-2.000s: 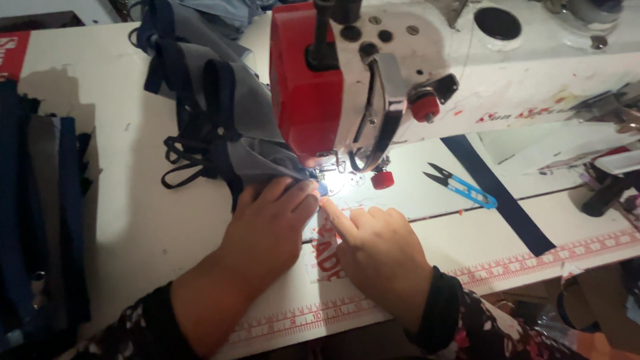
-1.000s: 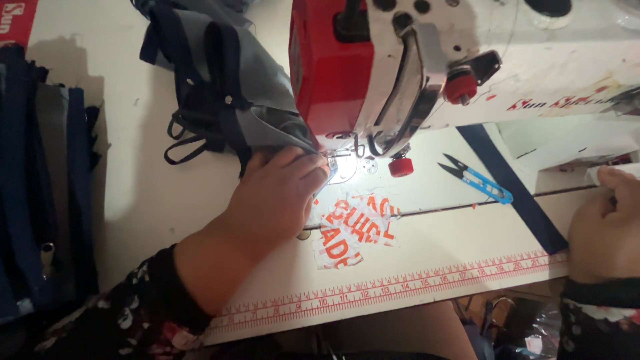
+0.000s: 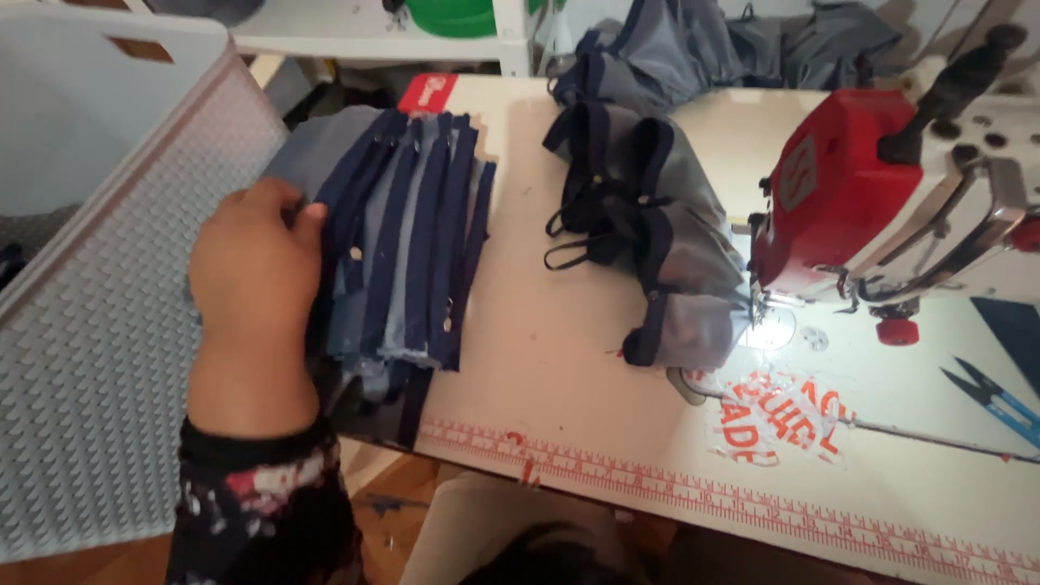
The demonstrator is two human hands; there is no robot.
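Observation:
My left hand (image 3: pixel 256 268) lies on the left side of a stack of grey and navy fabric pieces with zippers (image 3: pixel 406 244); its fingertips are partly hidden, so a grip on the cloth cannot be told. To the right, a bunched grey fabric piece with navy binding and loops (image 3: pixel 650 219) reaches to the needle area of a red and white sewing machine (image 3: pixel 845 195). Blue thread snips (image 3: pixel 995 402) lie at the right edge, near a navy strip (image 3: pixel 1011 333). My right hand is out of view.
A tall woven-pattern plastic basket (image 3: pixel 154 268) stands left of the sewing table. More grey fabric (image 3: pixel 691 53) is heaped at the back. A printed ruler tape (image 3: pixel 691 496) runs along the front edge. Torn printed plastic (image 3: pixel 772 414) covers part of the bed.
My left hand has left the fabric at the needle and moved left to the stack. My right hand, beside the machine a second ago, is no longer in view. The view has swung left.

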